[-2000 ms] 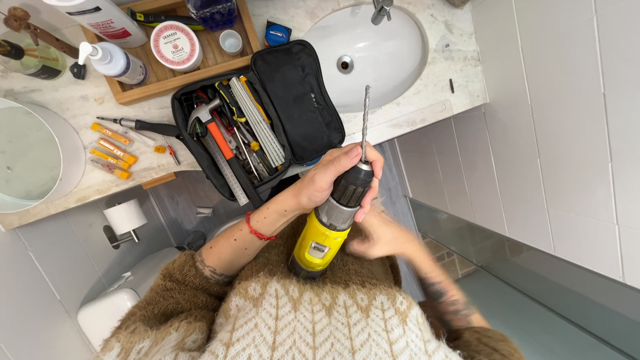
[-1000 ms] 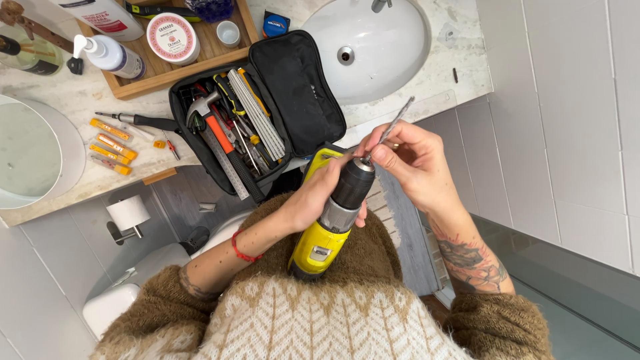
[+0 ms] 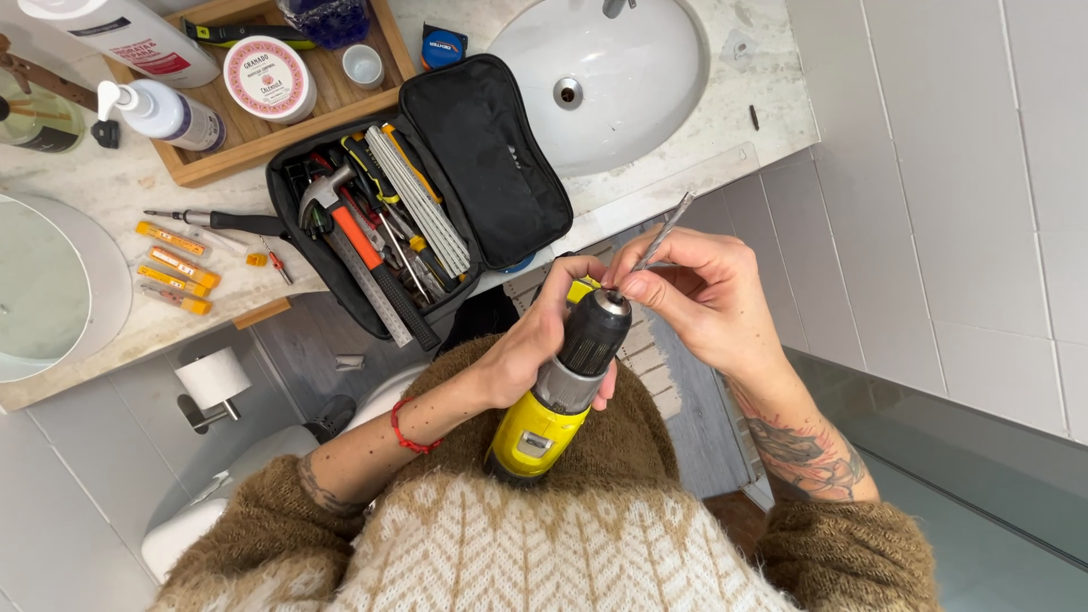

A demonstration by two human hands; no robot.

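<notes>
A yellow and black power drill (image 3: 544, 425) rests against my sweater, chuck pointing away from me. My left hand (image 3: 531, 344) wraps around the black chuck (image 3: 595, 331), with its thumb and index finger near the chuck's mouth. Just right of the chuck, my right hand (image 3: 701, 293) pinches a metal drill bit (image 3: 667, 229) between thumb and fingers. The bit tilts up to the right, out of line with the chuck; its lower end is hidden by the fingertips. The drill's handle is mostly hidden.
On the marble counter (image 3: 612, 204) an open black tool bag (image 3: 340, 297) holds a claw hammer (image 3: 357, 229) and folding rule (image 3: 416, 200). Left lie a screwdriver (image 3: 221, 221) and orange-capped tubes (image 3: 174, 263). Behind are a wooden tray (image 3: 200, 170), tape measure (image 3: 444, 47) and sink (image 3: 629, 102).
Two seconds ago the bit stood straight in the chuck; now it is tilted beside the chuck's mouth in my right hand, which has come up from behind the drill.
</notes>
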